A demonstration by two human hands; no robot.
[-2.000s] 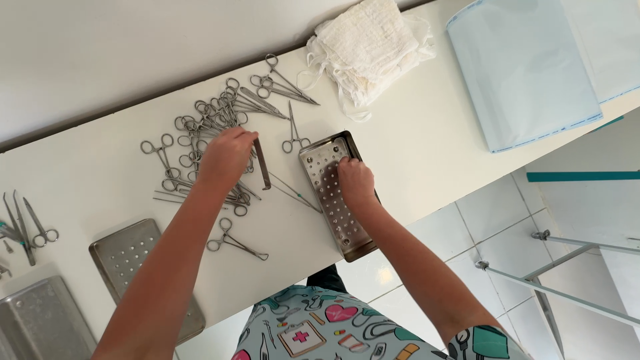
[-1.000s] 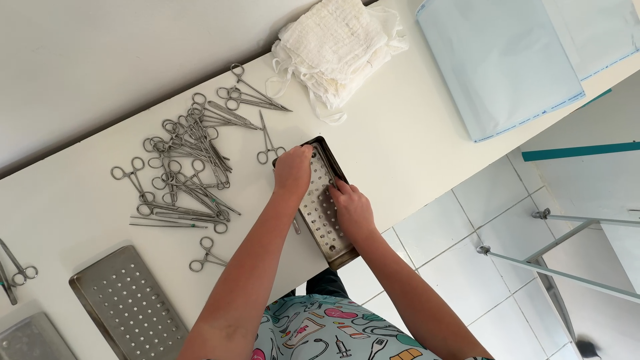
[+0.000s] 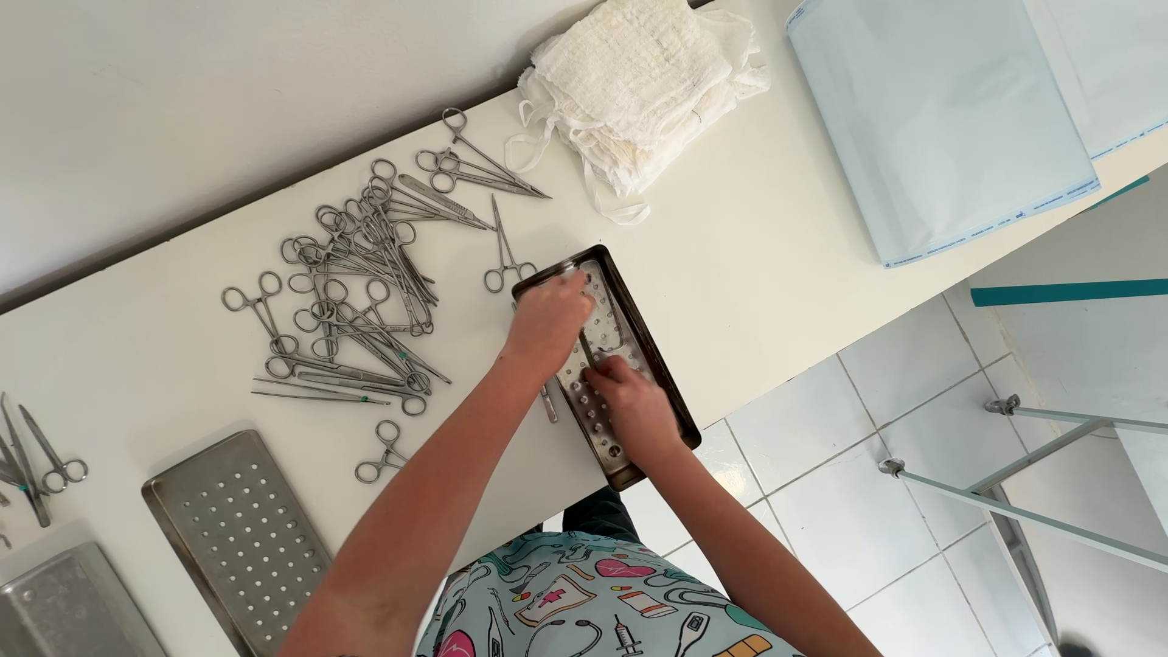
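A perforated metal instrument tray (image 3: 598, 411) lies near the front edge of the white table, within a dark metal rim. Over its upper left part, my left hand (image 3: 550, 319) grips one end of a slim metal instrument (image 3: 587, 345). My right hand (image 3: 634, 401) is at the instrument's lower end, fingers bent, above the middle of the tray. Its exact kind is hidden by my fingers. Just left of the tray lies another slim metal instrument (image 3: 548, 404), partly under my left forearm. Small ring-handled forceps (image 3: 504, 260) rest by the tray's upper left corner.
Many ring-handled instruments (image 3: 365, 265) are heaped at centre left. A perforated metal lid or tray (image 3: 242, 529) and another metal container (image 3: 73, 602) lie lower left, near scissors (image 3: 59, 470). White gauze cloths (image 3: 639, 82) and blue sterilization pouches (image 3: 949, 119) lie toward the back and right.
My left hand has moved from beside the instrument heap to the tray, bringing a metal instrument with it. My right hand has stayed at the tray, now lower along it.
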